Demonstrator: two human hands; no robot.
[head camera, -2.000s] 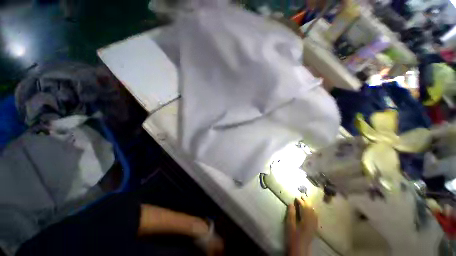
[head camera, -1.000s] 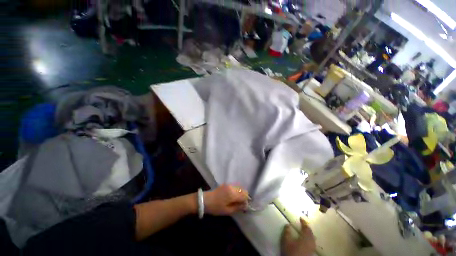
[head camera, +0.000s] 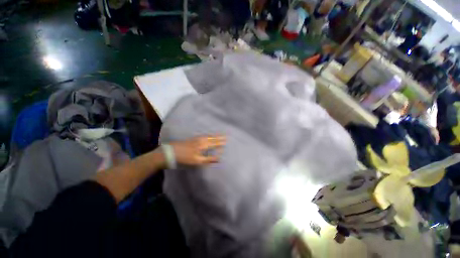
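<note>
A large grey fabric piece (head camera: 262, 121) lies spread over the white table (head camera: 164, 88) and hangs over its front edge. My left hand (head camera: 202, 150) is on top of the cloth at its left part, fingers spread and blurred; whether it grips a fold is not clear. My right hand (head camera: 301, 248) shows only as a small dark, blurred part at the bottom edge, beside the sewing machine (head camera: 353, 206). The needle area is washed out by the bright lamp (head camera: 297, 189), where the cloth's right side lies.
A yellow-green fruit peel (head camera: 396, 181) sits on the machine head. At the left, a tub with a blue rim (head camera: 126, 146) holds grey pieces (head camera: 55, 171). Dark navy cloth (head camera: 373, 138) lies behind the machine. Another table with boxes (head camera: 353, 65) stands beyond.
The grey cloth has spread towards me and now covers the table's front edge. My left hand has moved from near the needle up and left onto the cloth. My right hand has dropped mostly out of view.
</note>
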